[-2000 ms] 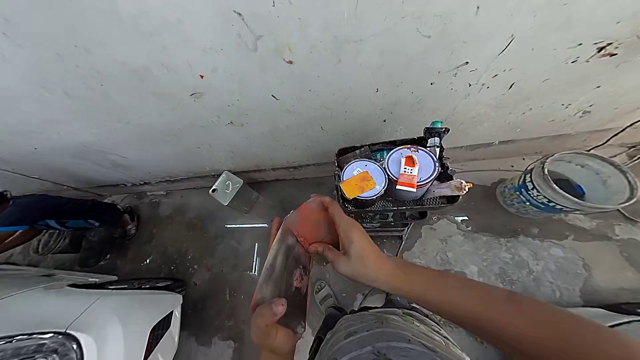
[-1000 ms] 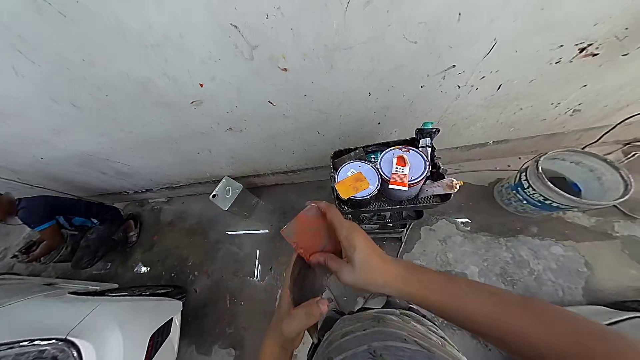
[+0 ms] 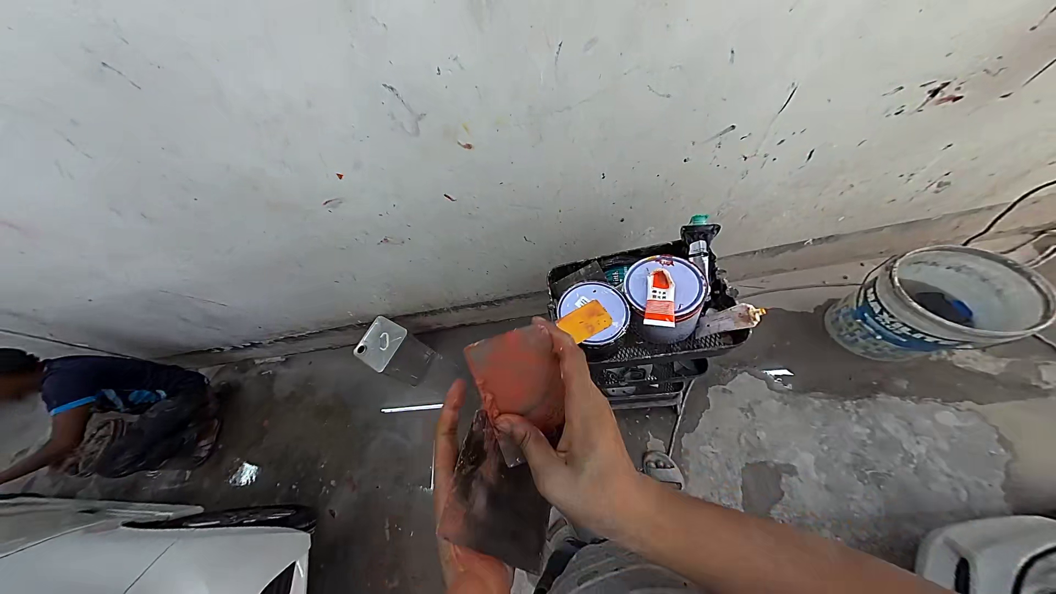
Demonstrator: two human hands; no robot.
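My right hand (image 3: pixel 569 445) grips a flat spreader (image 3: pixel 518 371) coated with reddish-orange paste, thumb on its near face. Just below it, my left hand (image 3: pixel 454 511) holds a dark flat plate (image 3: pixel 499 503) from beneath, fingers up along its left edge. The spreader's lower edge meets or overlaps the plate's upper end, where paste has gathered; whether they touch is hard to tell. Beyond my right hand, a yellow spreader (image 3: pixel 584 321) lies on a lidded can (image 3: pixel 596 340), and an orange-and-white tube (image 3: pixel 659 299) lies on a second lidded can (image 3: pixel 689 289).
A black cart (image 3: pixel 652 355) holds the cans and a bottle near the wall (image 3: pixel 495 165). On the right stands a plastic bucket (image 3: pixel 895 318). A clear rectangular container (image 3: pixel 388 346) is on the floor. At left, another person (image 3: pixel 124 412) crouches behind a white car (image 3: pixel 157 544).
The dark plate, held tilted by my left hand a second ago, now shows its broad face under the spreader. The other person, mostly cut off two seconds ago, is more in view.
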